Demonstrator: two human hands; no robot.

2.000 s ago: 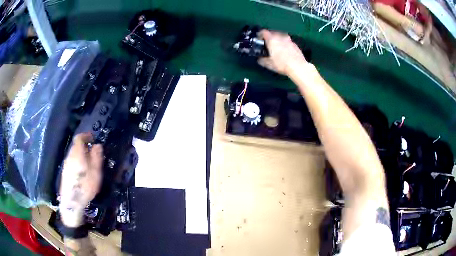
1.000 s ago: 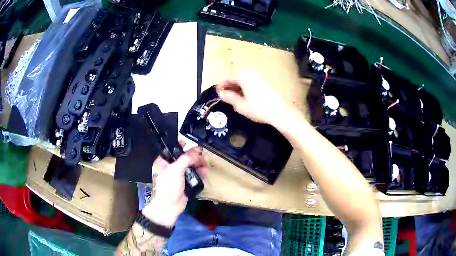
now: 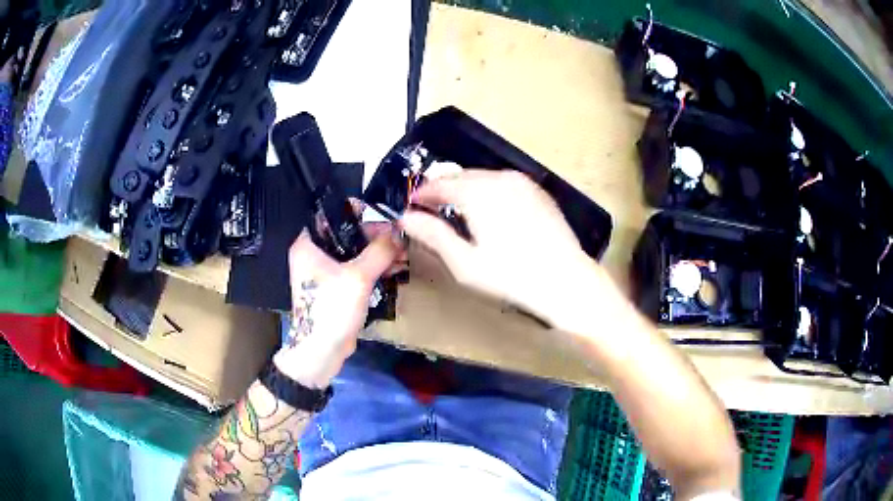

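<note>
My left hand (image 3: 338,279) grips a narrow black control panel (image 3: 321,181), held slanted over the black sheet (image 3: 262,269). My right hand (image 3: 499,240) is beside it over a black housing (image 3: 534,166), its fingertips pinching the thin lead wires (image 3: 412,186) near the panel. The housing lies tilted on the tan board in front of me, partly covered by my right hand; its round pale part is mostly hidden. The wire tips and connector are hidden or too small to tell.
More control panels (image 3: 201,122) are piled at left beside a clear plastic bag (image 3: 73,117). Housings with pale discs (image 3: 700,264) stand in rows at right. A cardboard box (image 3: 211,342) and a teal bin (image 3: 122,445) are below left. A green crate (image 3: 602,440) is below the right edge.
My right hand has moved down and left to the panel in my left hand, with the lead wires at its fingertips. The view has shifted, and the pile and rows appear displaced.
</note>
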